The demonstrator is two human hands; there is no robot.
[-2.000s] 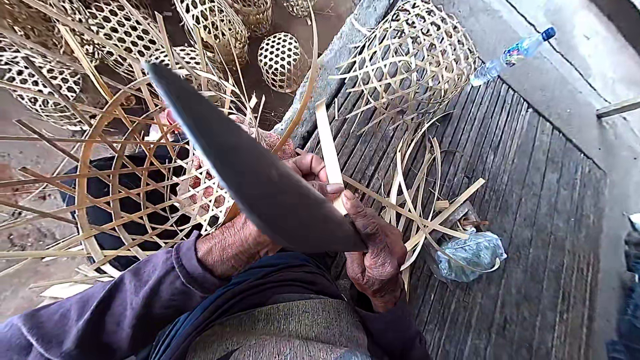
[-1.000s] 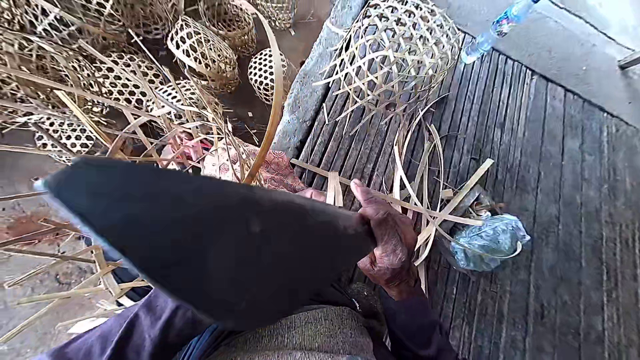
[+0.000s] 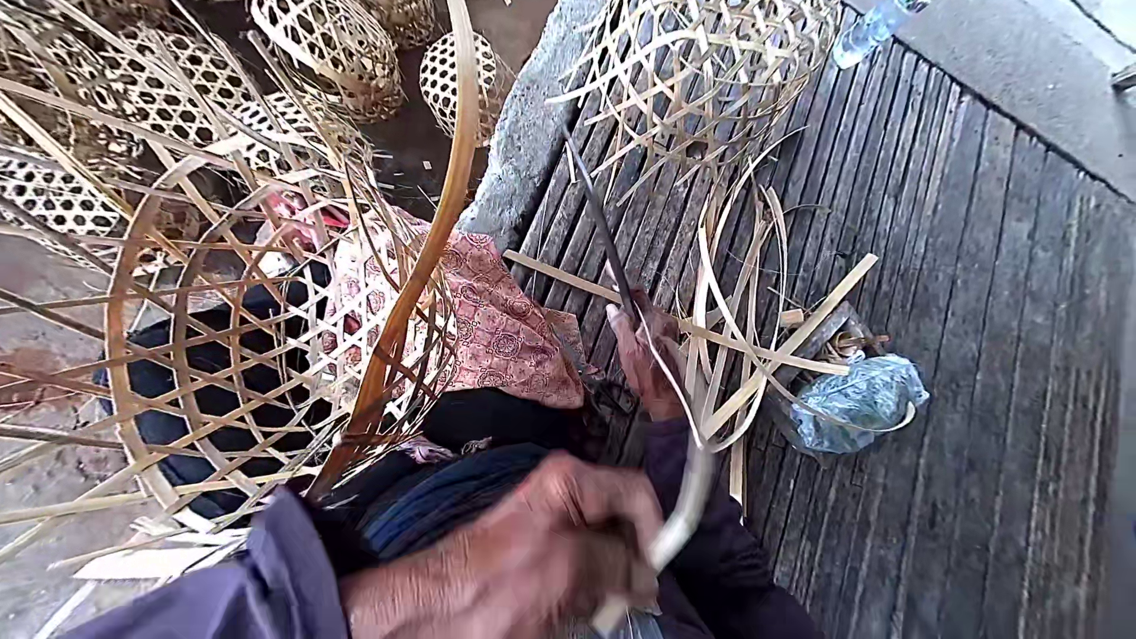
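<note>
My left hand, blurred by motion, is low in front of my body, closed on a pale bamboo-like strip. The strip runs up past the hand's right side and narrows toward my right hand. That hand grips a long-bladed knife, now seen nearly edge-on, its tip pointing up and away; the handle is hidden. Left of both hands, an unfinished open-weave basket with loose strip ends lies over dark cloth. A wide brown strip curves up from it, in front of a pink patterned cloth.
Several woven baskets lie on the ground at upper left. Another unfinished basket rests on the slatted surface, with loose strips, a crumpled plastic bag and a plastic bottle. A stone edge borders the slats.
The blade has turned from broadside to nearly edge-on, uncovering the basket and patterned cloth. My left hand, beside the right behind the blade two seconds ago, is now lower, near my body.
</note>
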